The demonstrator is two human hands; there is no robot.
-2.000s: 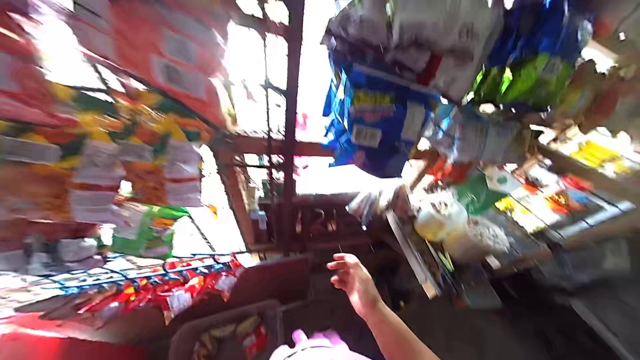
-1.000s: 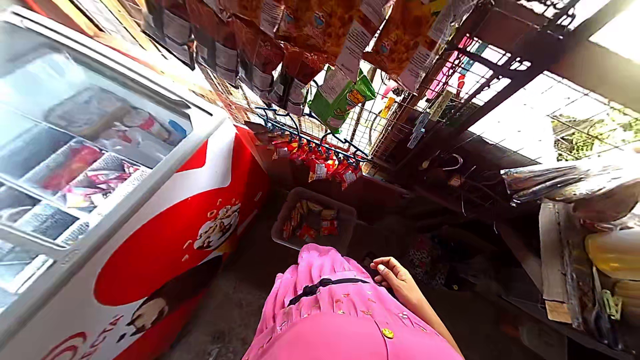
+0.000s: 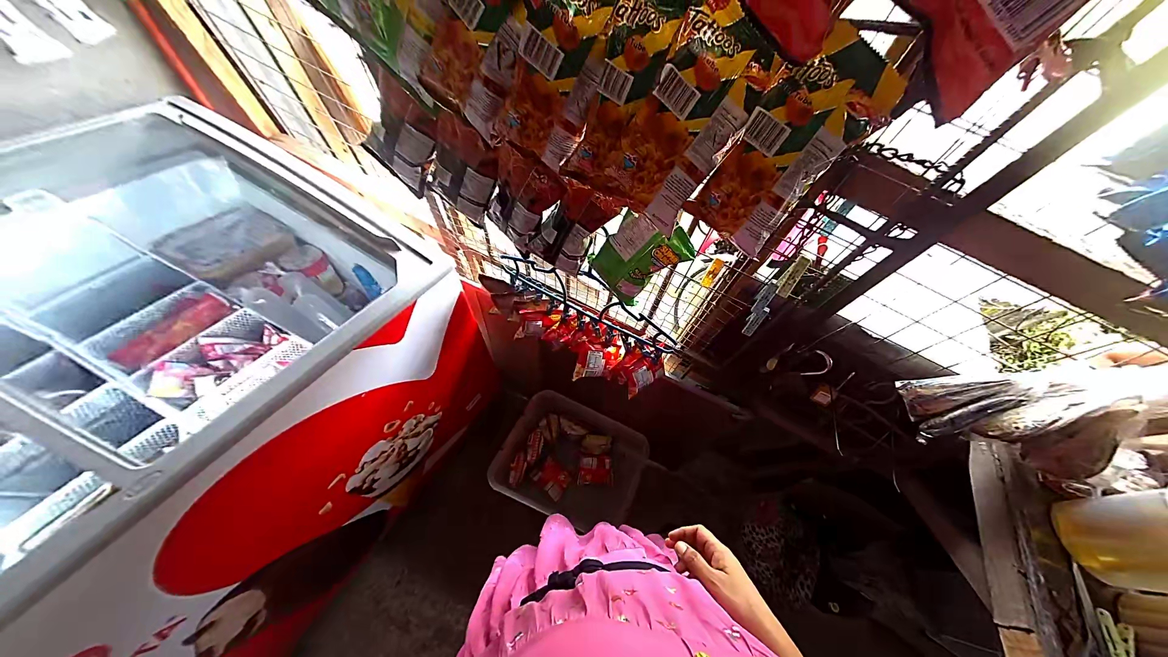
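Note:
My right hand [image 3: 703, 552] rests at the side of my pink dress [image 3: 611, 611], its fingers loosely curled beside the cloth; whether they pinch it I cannot tell. My left hand is out of view. Ahead of the dress, a clear plastic bin [image 3: 568, 497] on the floor holds several small snack packets [image 3: 552, 478]. Above it, small red packets [image 3: 593, 358] hang from a dark blue rack [image 3: 584, 306]. Higher up hang rows of Tattoos snack bags [image 3: 639, 137] and a green packet [image 3: 636, 265].
A glass-topped chest freezer [image 3: 301, 383] with frozen goods inside stands at the left. Behind the hanging bags runs a wire mesh wall [image 3: 912, 319]. At the right are a wooden ledge [image 3: 999, 529], plastic-wrapped goods [image 3: 1022, 411] and a container of yellow liquid [image 3: 1118, 538].
The view has swung toward the freezer and floor. My right hand, raised in front two seconds ago, is lowered beside the dress.

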